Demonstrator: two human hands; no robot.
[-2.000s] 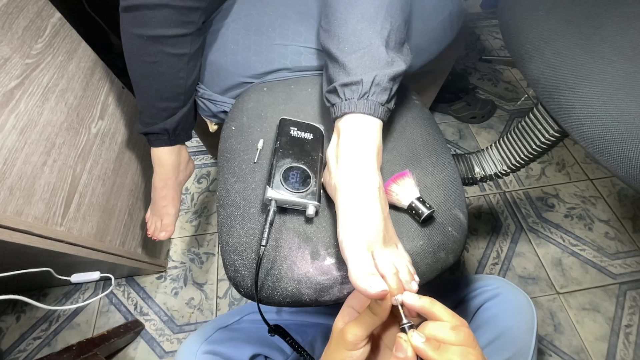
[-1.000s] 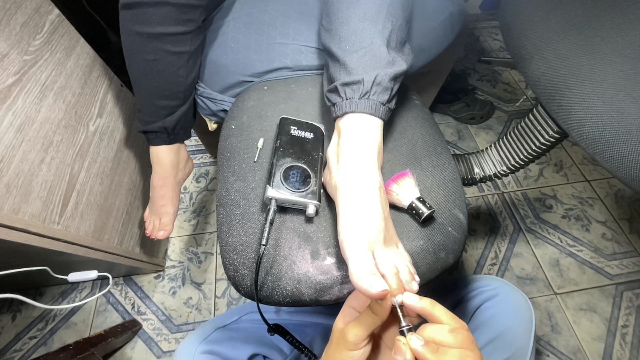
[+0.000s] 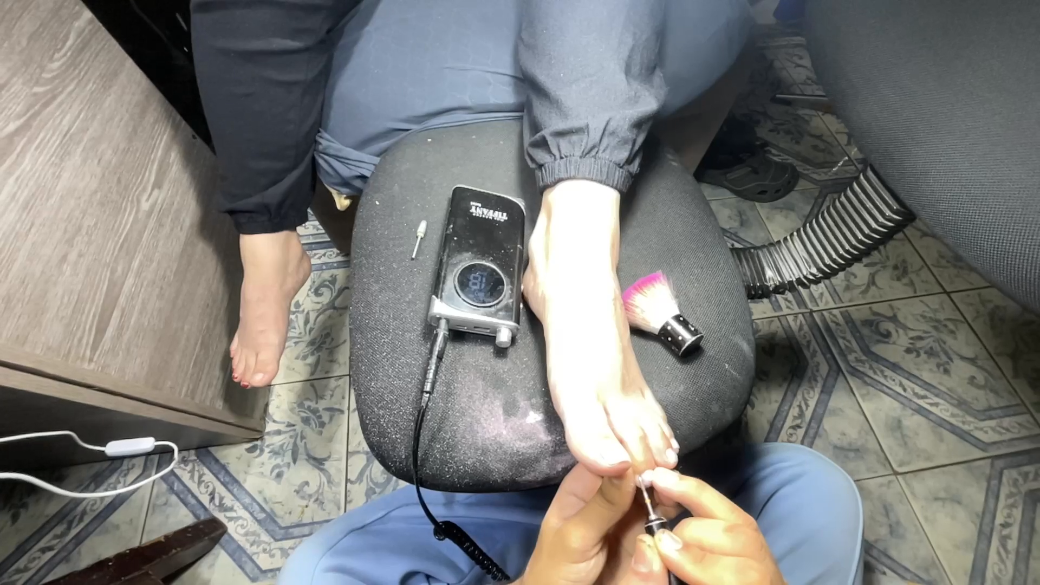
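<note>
Another person's bare foot [image 3: 589,325] rests on a black fabric chair seat [image 3: 479,414]. My right hand [image 3: 715,528] is closed around the dark handpiece of an electric nail drill [image 3: 656,524], whose thin metal bit points up at a toe beside the big toe. My left hand [image 3: 577,520] grips the front of the foot at the toes, with its thumb under the big toe. Left of the foot lies the black drill control unit [image 3: 481,252] with a lit round display and a plugged-in cord [image 3: 422,422]. A loose drill bit [image 3: 419,239] lies beside it.
Right of the foot lies a pink and white dust brush [image 3: 658,313]. The person's other foot [image 3: 268,317] hangs by a wooden cabinet [image 3: 114,236] at left. A ribbed black hose [image 3: 829,236] and a grey chair back [image 3: 934,122] stand at right. Pale dust covers the seat.
</note>
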